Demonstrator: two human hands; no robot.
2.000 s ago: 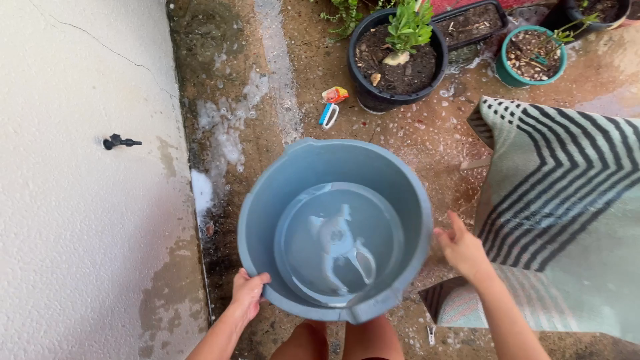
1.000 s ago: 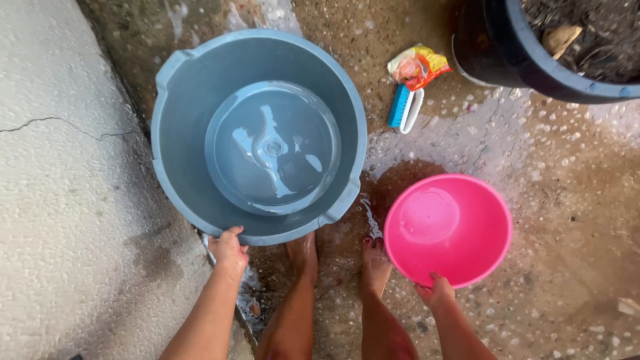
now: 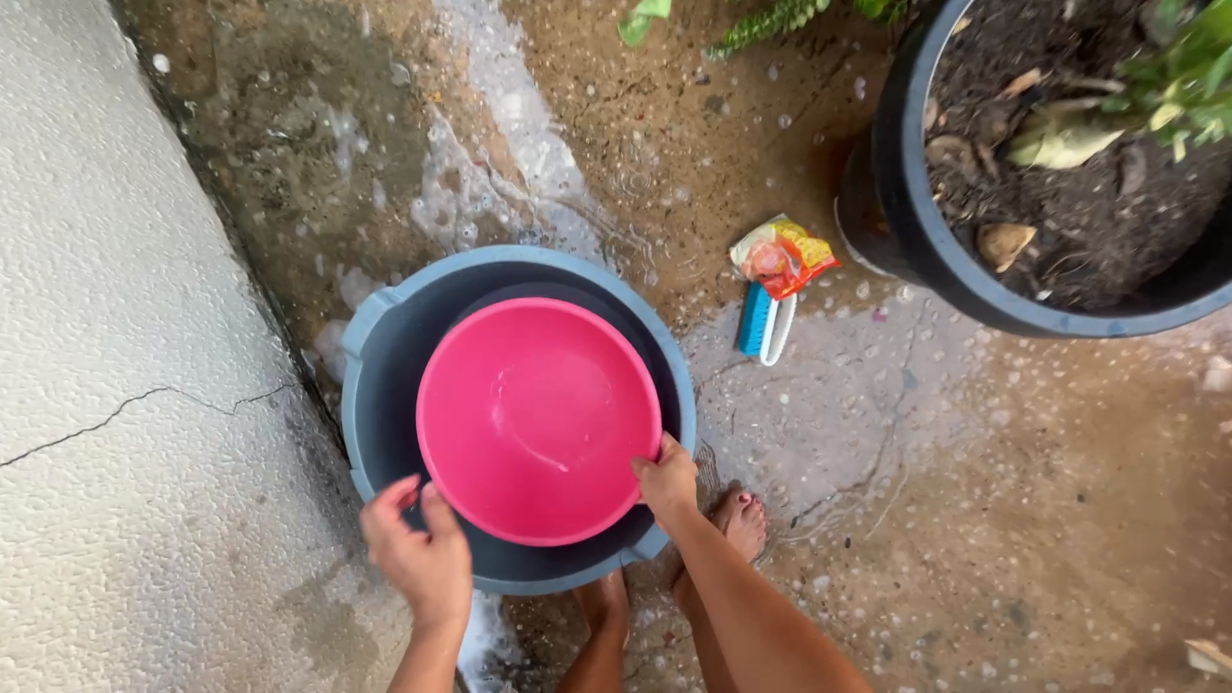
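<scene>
A pink plastic basin [image 3: 539, 414] is over the opening of a larger blue-grey plastic tub [image 3: 385, 385]. Whether it rests on anything inside the tub cannot be told. My right hand [image 3: 669, 481] grips the pink basin's rim at its lower right. At the lower left, my left hand [image 3: 419, 544] has its fingers apart near both rims and holds nothing. The tub is on the wet ground beside the wall. A blue-and-white scrubbing brush [image 3: 767, 322] lies to the right of the tub, touching a red and yellow plastic packet [image 3: 784, 255].
A textured white wall [image 3: 125, 318] with a crack runs along the left. At the upper right stands a large dark plant pot [image 3: 948, 250] with soil and a plant. Soapy water covers parts of the rough ground [image 3: 962, 500]. My bare feet [image 3: 741, 525] are just below the tub.
The pink basin, beside the tub one second ago, is now over it, with my right hand on its rim. My left hand has let go of the tub's rim.
</scene>
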